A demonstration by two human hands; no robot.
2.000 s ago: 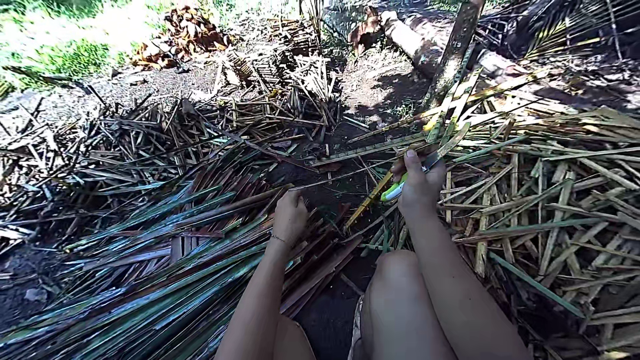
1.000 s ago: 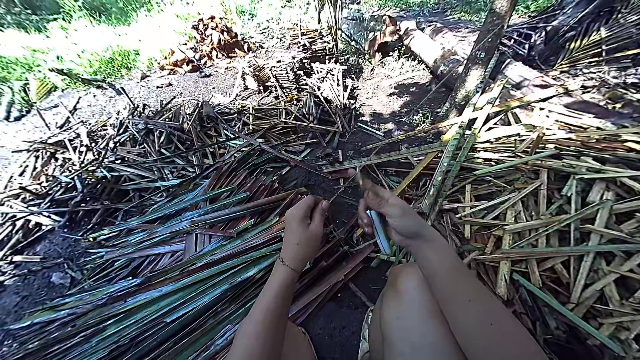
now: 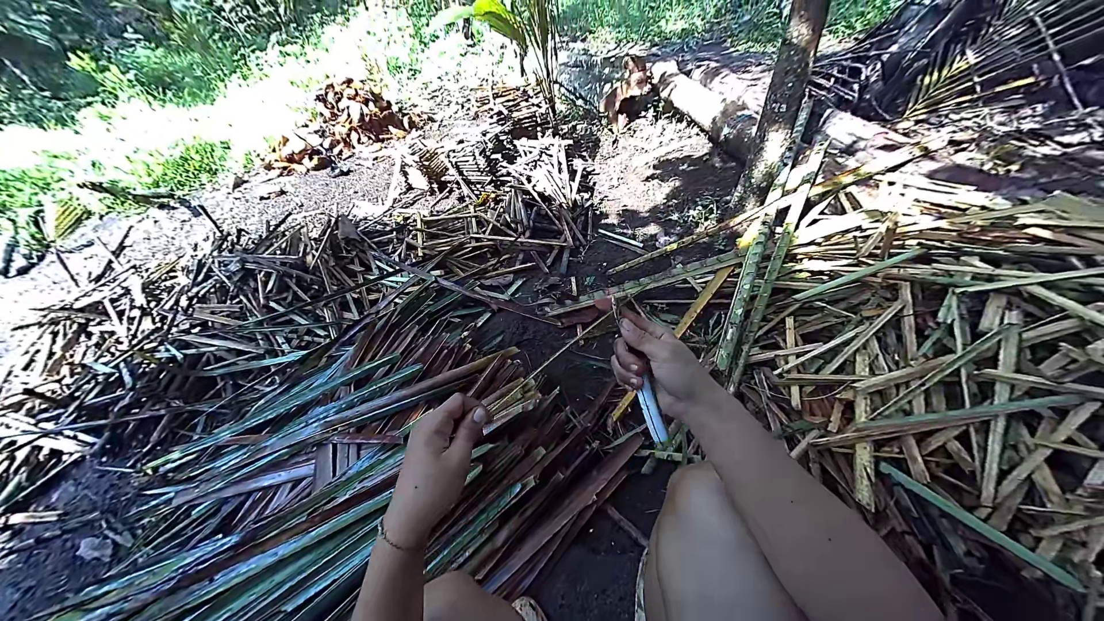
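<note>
My left hand is over the long green and brown palm leaf strips, thumb and forefinger pinched on what looks like one end of a thin leaf strip. That strip slants up to my right hand, which is closed around a slim tool, seemingly a knife; a pale blue-white part of it sticks out below the fist. Something thin and reddish shows at my right fingertips; its exact form is unclear.
Cut stalk pieces are heaped on the right, and more cut pieces lie at the left. A thin trunk stands behind the right heap, near a fallen log. Brown husks lie farther back.
The tool in my right hand now points down below the fist; two seconds ago its green part showed at the left of that hand. My left hand has moved lower relative to my right.
</note>
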